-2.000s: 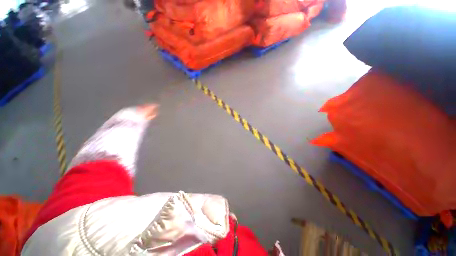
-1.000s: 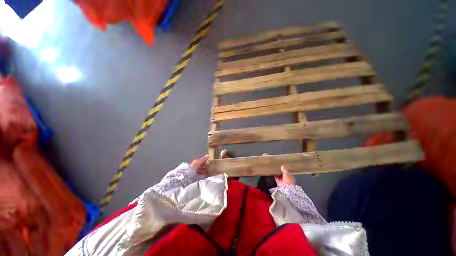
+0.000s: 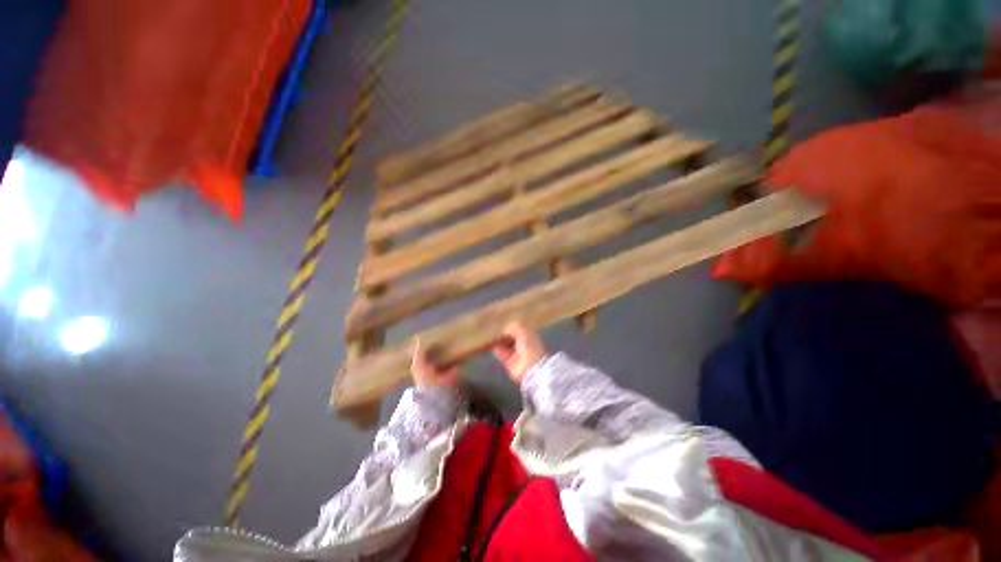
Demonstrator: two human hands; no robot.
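A pale slatted wooden pallet [image 3: 571, 288] spans the middle of the view, tilted, with its near board slanting up to the right. My left hand [image 3: 431, 369] grips the near board left of its middle, thumb on top. My right hand [image 3: 520, 349] grips the same board just to the right of it, close to my left hand. The fingers under the board are hidden. Whether the far end of the pallet touches the floor cannot be told.
Orange sacks [image 3: 895, 198] and a dark blue rounded bundle [image 3: 845, 401] stand at the right. An orange sack on a blue pallet [image 3: 165, 99] is at the upper left. Yellow-black floor tape [image 3: 294, 296] runs left of the wooden pallet, with more at the right. A green bundle is at the upper right.
The pallet has shifted left and turned in view, its right end now higher. Both hands still grip it but are closer together. Two seconds ago only its edge showed and neither hand held it visibly.
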